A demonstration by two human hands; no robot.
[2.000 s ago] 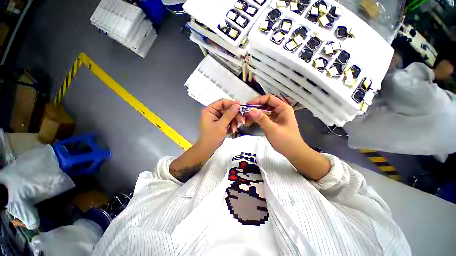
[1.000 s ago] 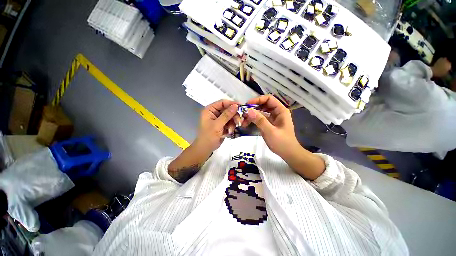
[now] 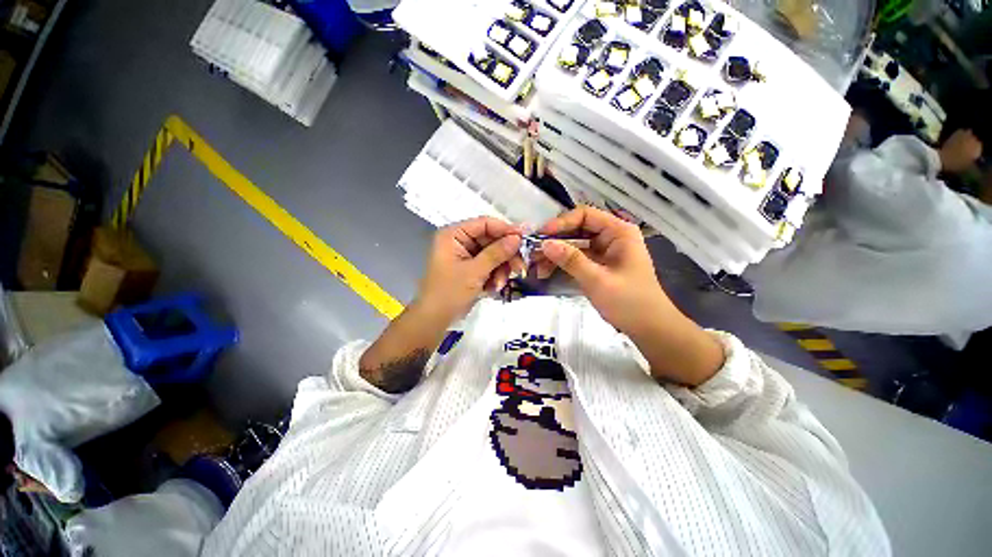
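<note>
A tiny silvery and dark part is between the fingertips of both hands, above the wearer's lap. It is too small and blurred to name. My left hand pinches its left side with thumb and forefinger. My right hand pinches its right side with thumb and fingers. A thin pale length shows beside my right fingers. The fingertips hide most of the part.
A stack of white foam trays with black watch units stands ahead right. More white trays stand on the floor, far left. A blue stool is left. Another person's pale sleeve is right. A yellow line crosses the floor.
Both hands stay in nearly the same place, with small finger shifts around the part. The purple tint seen on it earlier now looks darker.
</note>
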